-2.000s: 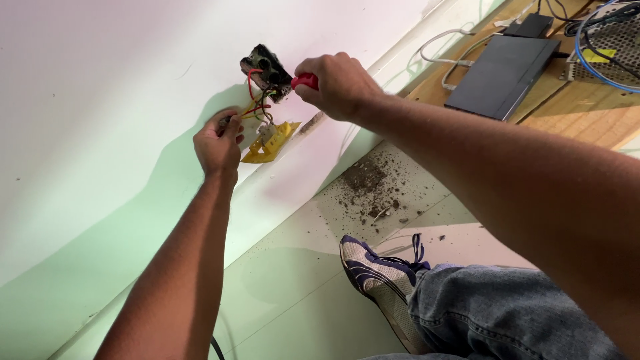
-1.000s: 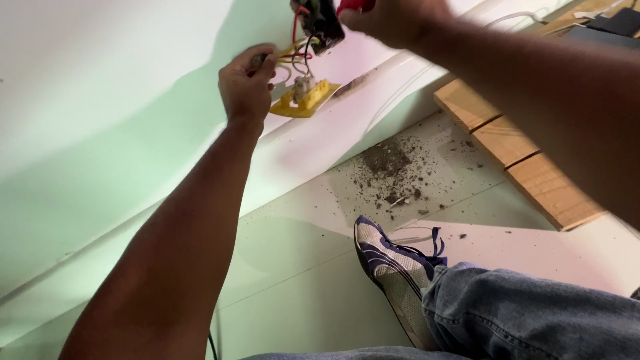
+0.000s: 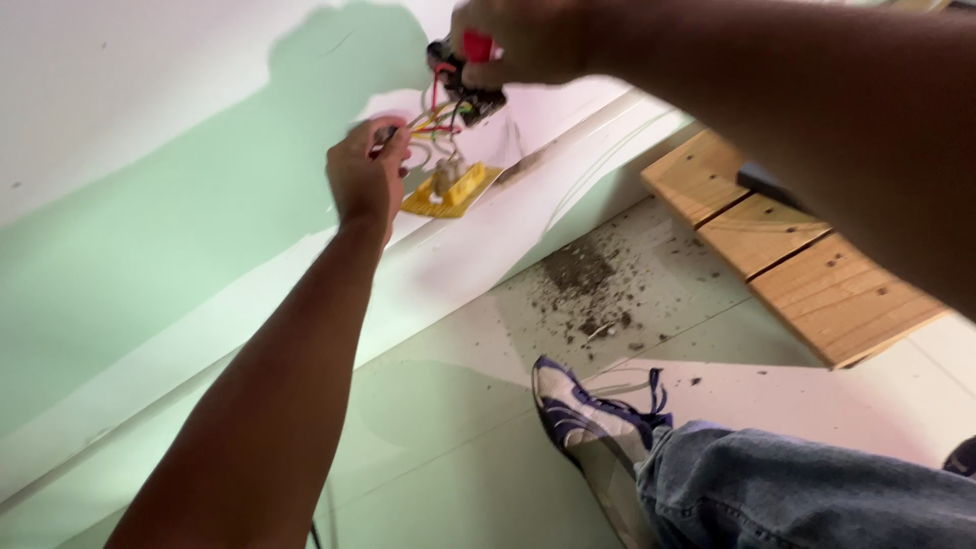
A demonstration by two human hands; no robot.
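My left hand (image 3: 370, 171) pinches the ends of several wires, with something small and dark between its fingertips. Red, yellow and pale wires (image 3: 438, 126) run from there to a black wall box (image 3: 476, 103) set in the wall. Below hangs a yellow faceplate (image 3: 450, 191), back side showing, with a pale socket or switch module on it. My right hand (image 3: 518, 42) is closed around a red-handled tool (image 3: 479, 46) in front of the box; its tip is hidden and the hand is blurred.
A slatted wooden platform (image 3: 785, 236) stands at the right, a dark flat device (image 3: 770, 187) on it. Dirt and crumbs (image 3: 587, 282) lie on the tiled floor by the skirting. A sneaker (image 3: 591, 412) and a jeans leg (image 3: 762, 473) are below, and a dark cable (image 3: 316, 534) lies at the bottom.
The view has shifted. My left hand stays at the wires and my right hand stays at the wall box with the red tool. Nothing has plainly been let go.
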